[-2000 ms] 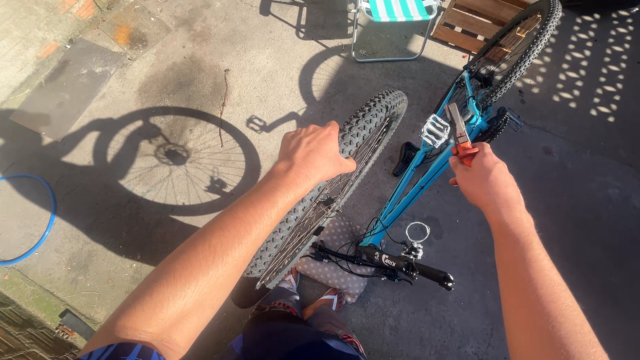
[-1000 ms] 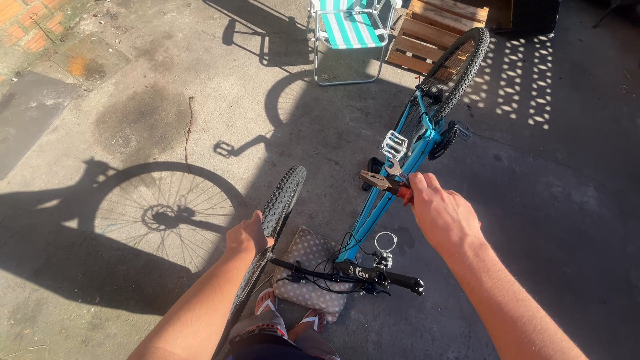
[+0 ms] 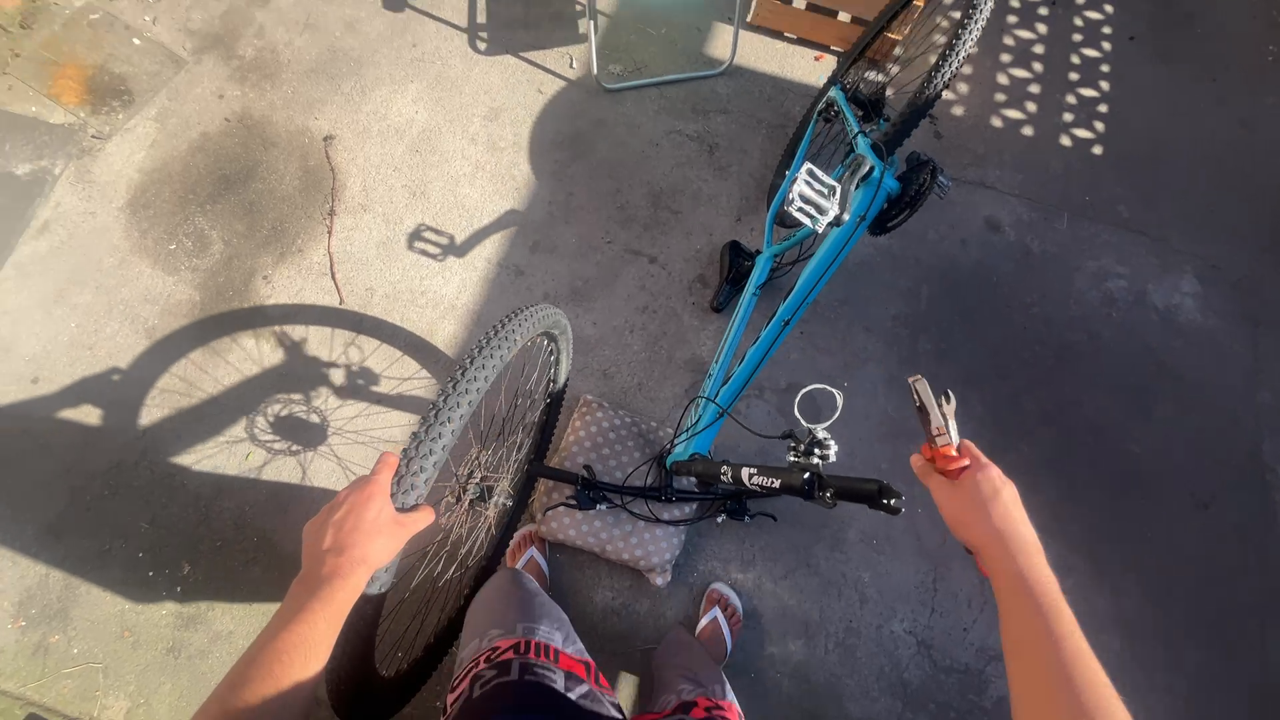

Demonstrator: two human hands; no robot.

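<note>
My left hand (image 3: 362,525) grips the knobby tire of a loose bicycle wheel (image 3: 480,385), which stands upright at my left foot. In my right hand (image 3: 975,500) are pliers (image 3: 932,415) with red-orange handles, pointing away from me, and a wrench end (image 3: 947,405) shows beside their jaws. Between my hands lies a blue bicycle frame (image 3: 790,310) with its rear wheel (image 3: 925,75) on. Its handlebar (image 3: 860,490) is nearest me, over a dotted cushion (image 3: 610,535). A silver pedal (image 3: 813,197) faces up. A coiled cable (image 3: 819,405) sits by a brake caliper (image 3: 812,447).
A folding chair's metal leg frame (image 3: 665,80) and a wooden pallet or crate (image 3: 810,22) are at the far edge. The black saddle (image 3: 734,275) is beside the frame on the concrete. A thin twig (image 3: 331,220) lies further left. My feet in flip-flops (image 3: 718,620) are near the cushion.
My right hand, with the pliers, has moved from over the blue frame to the right, clear of it. My left hand has stayed on the tire. The view has shifted.
</note>
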